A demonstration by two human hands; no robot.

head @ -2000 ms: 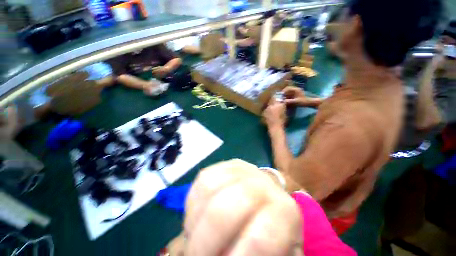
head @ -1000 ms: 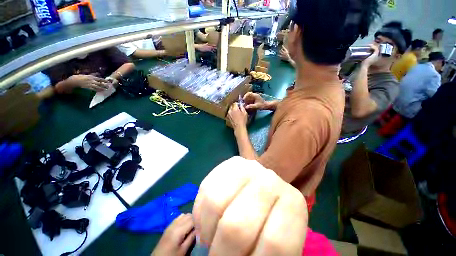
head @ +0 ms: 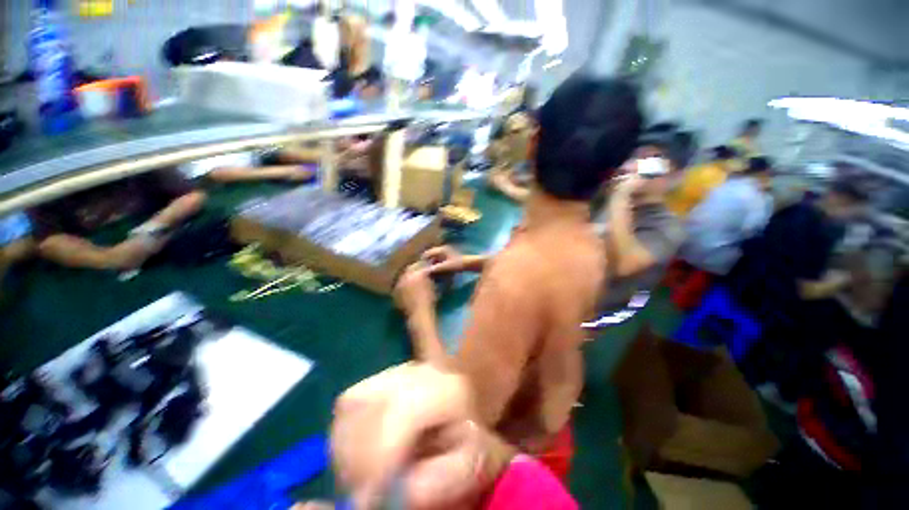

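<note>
The frame is blurred. My right hand (head: 409, 433) is large and close to the camera at the bottom centre, with a pink sleeve behind it. Its fingers are curled; a dark blurred bit shows at its lower edge, and whether it holds anything cannot be told. Only a sliver that may be my left hand shows at the bottom edge, left of my right hand. A blue cloth (head: 261, 478) lies on the table to the left of my right hand. Black power adapters (head: 159, 403) with cords lie heaped on the white board (head: 261, 371) at the lower left.
A long carton (head: 344, 261) of clear-wrapped items stands beyond the board, with yellow strings (head: 264, 271) beside it. A person in a brown top (head: 528, 319) works close on the right. An open brown box (head: 688, 398) is at the lower right. A shelf rail (head: 150, 159) crosses the upper left.
The view has turned right and tilted up, so the board and carton sit further left and lower. My right hand appears lower and further left; my left hand has nearly left the picture.
</note>
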